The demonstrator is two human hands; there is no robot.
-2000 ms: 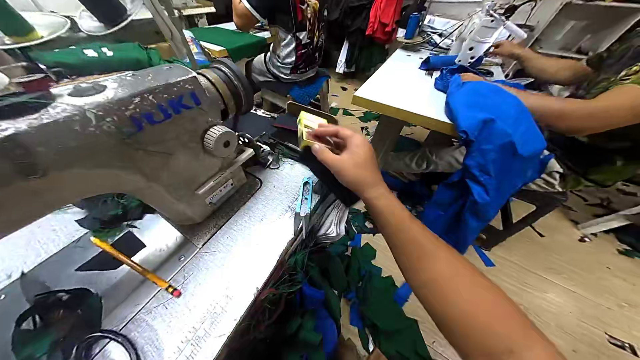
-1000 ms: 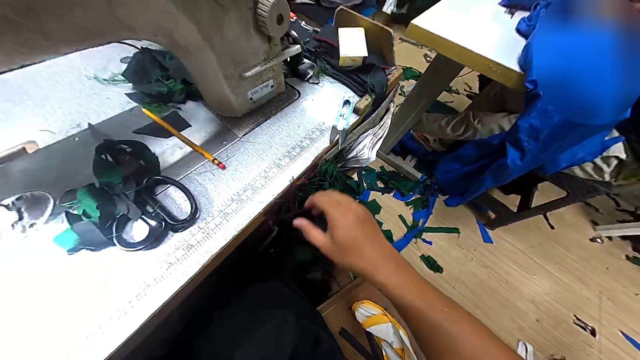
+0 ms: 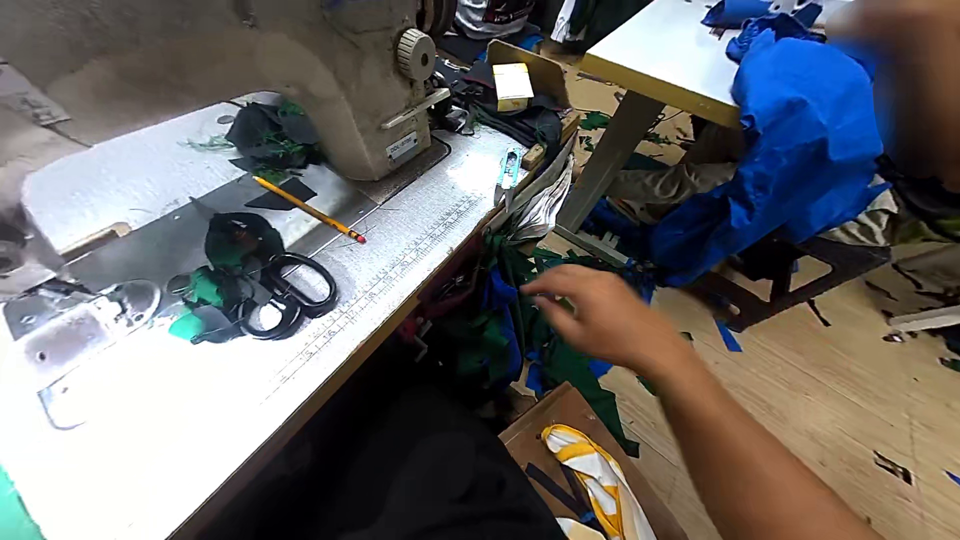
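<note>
My right hand [image 3: 600, 315] hangs beyond the table's front edge, over green and blue fabric scraps [image 3: 577, 375]; the fingers are loosely curled and apart, with nothing visible between them. My left hand is out of view. On the sewing table [image 3: 187, 435] lie black-handled scissors [image 3: 300, 292], partly under dark and green scraps [image 3: 240, 240], and a yellow pencil [image 3: 311, 210]. Thread snips with a light blue handle [image 3: 509, 171] rest near the edge. The industrial sewing machine [image 3: 330, 90] stands behind them. A small yellow and white box [image 3: 512, 86] sits on dark cloth at the table's end.
A cardboard box [image 3: 559, 409] holding white and yellow cloth [image 3: 592, 472] stands below, beside my dark-clothed lap. At right, a co-worker's blurred arm is by blue fabric [image 3: 810, 135] draped from a second table [image 3: 667, 45] over a dark stool [image 3: 795, 285]. Scraps litter the floor.
My right hand was at the small box two seconds ago; the box now sits on the dark cloth, and the hand is lower, above the scraps. The view has tilted down.
</note>
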